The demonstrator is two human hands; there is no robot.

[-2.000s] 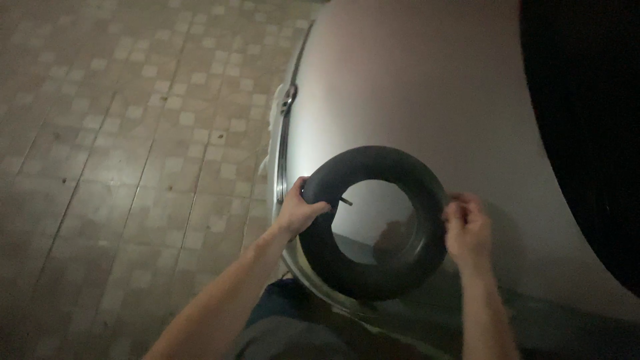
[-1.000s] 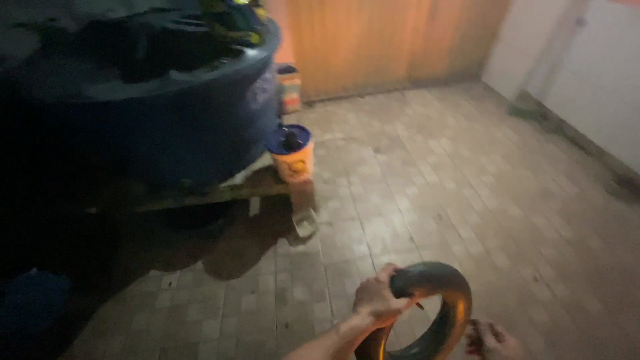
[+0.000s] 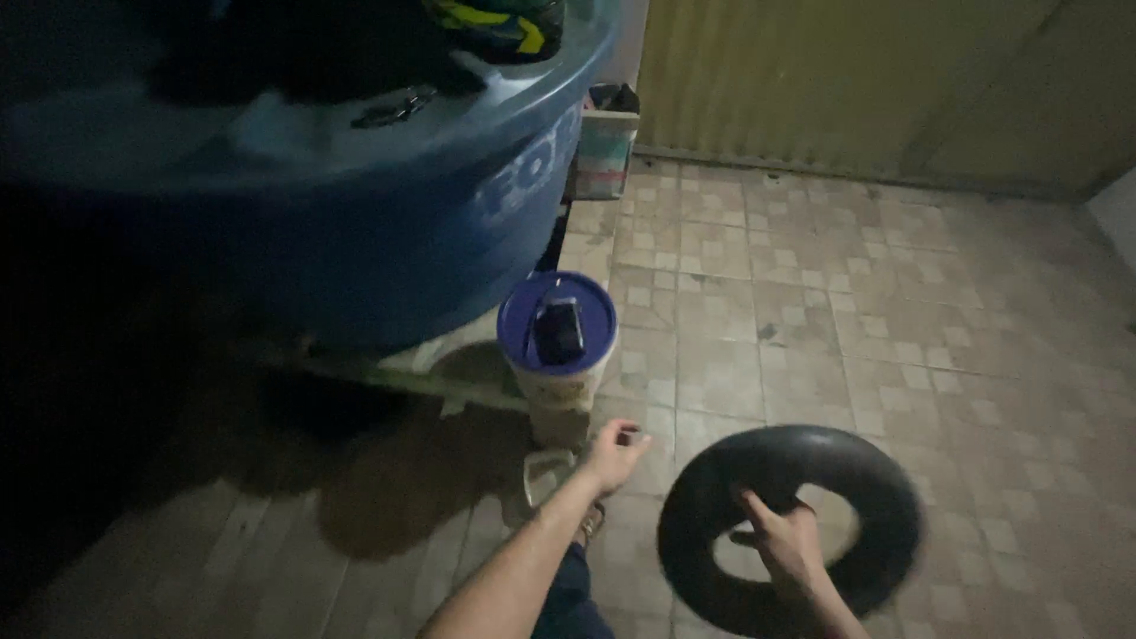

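Note:
A black rubber inner tube (image 3: 865,453) hangs over the tiled floor at the lower right. My right hand (image 3: 785,532) grips it, with the thumb on its upper part and the other fingers at the hole. A short valve stem shows inside the ring. My left hand (image 3: 614,457) is away from the tube, fingers loosely curled, with nothing seen in it. Just beyond it stands a light bucket with a blue lid (image 3: 599,315), and a small dark device, perhaps a phone, (image 3: 559,333) lies on that lid.
A large blue plastic tank (image 3: 426,240) fills the upper left, with dark items and a chain-like metal piece (image 3: 395,108) on top. Behind the bucket is a box (image 3: 605,160). A pale container (image 3: 546,475) sits on the floor near my foot. A ribbed door (image 3: 843,80) closes off the back.
The view has swung from a silver surface to the tank and floor. My left hand, earlier on the inner tube, has let go and is left of it; my right hand now holds it.

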